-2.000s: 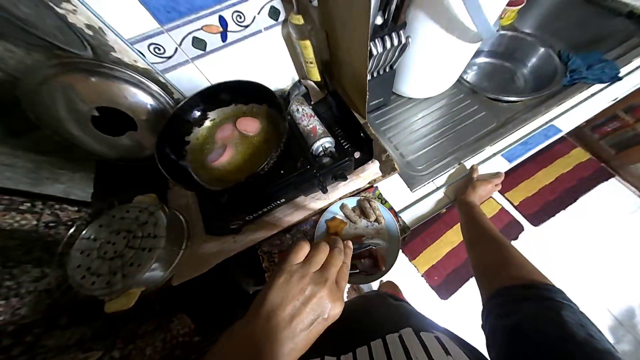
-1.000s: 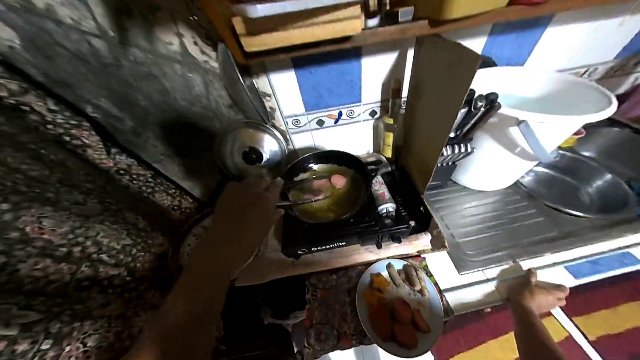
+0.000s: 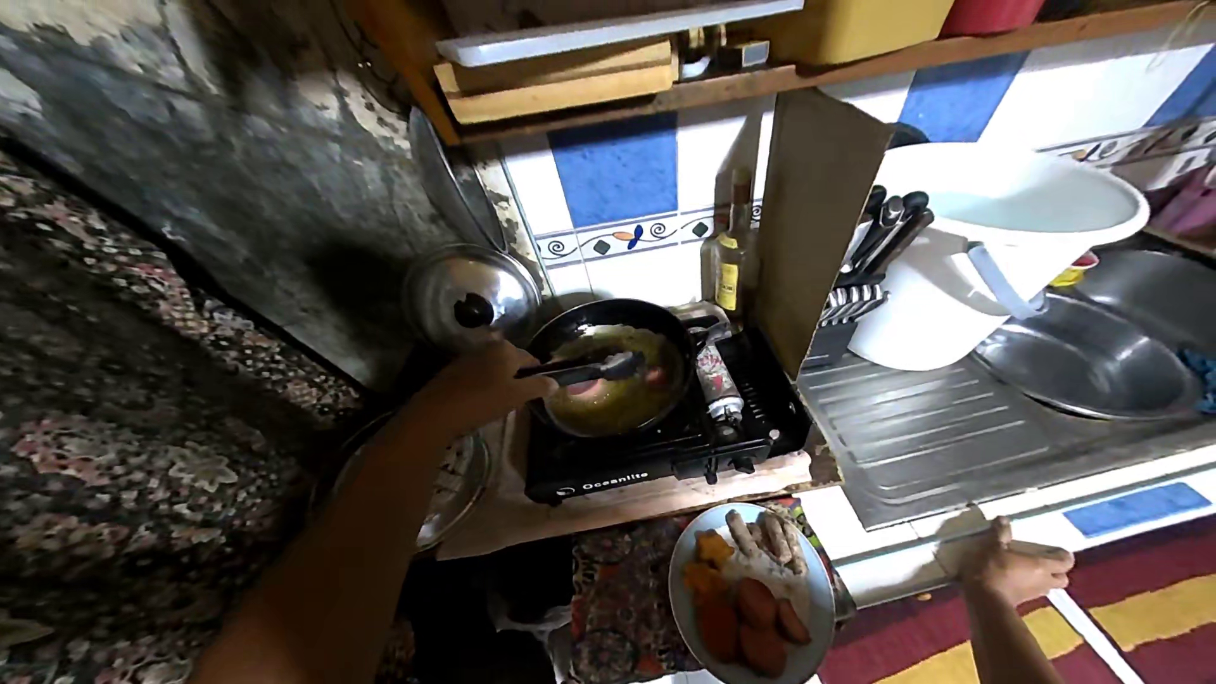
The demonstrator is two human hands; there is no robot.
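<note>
My left hand [image 3: 499, 380] grips black-handled tongs [image 3: 570, 369]. Their pale tips are over the oil in a black frying pan [image 3: 686, 366]. Pinkish round slices [image 3: 584, 389] lie in the oil, partly hidden by the tongs. Beneath the pan is a black portable gas stove [image 3: 608, 480] with a gas canister [image 3: 714, 380] at its right. My right hand [image 3: 1021, 560] rests at the front edge of the sink counter, holding nothing. Between the hands, nearer to me, a plate [image 3: 679, 570] carries reddish slices [image 3: 760, 627], small orange pieces [image 3: 711, 548] and pale-brown finger-shaped pieces [image 3: 774, 540].
A metal lid [image 3: 503, 285] leans behind the pan's left side; a steamer-like pot [image 3: 465, 484] sits below my left forearm. A cardboard panel [image 3: 822, 218] separates the stove from utensils [image 3: 888, 228], a white bucket [image 3: 921, 323] and a steel basin [image 3: 1092, 366]. A shelf [image 3: 741, 90] runs overhead.
My left hand has moved from above the plate to the pan, where it has tongs. The right hand stays at the counter edge. The view has shifted to show the shelf.
</note>
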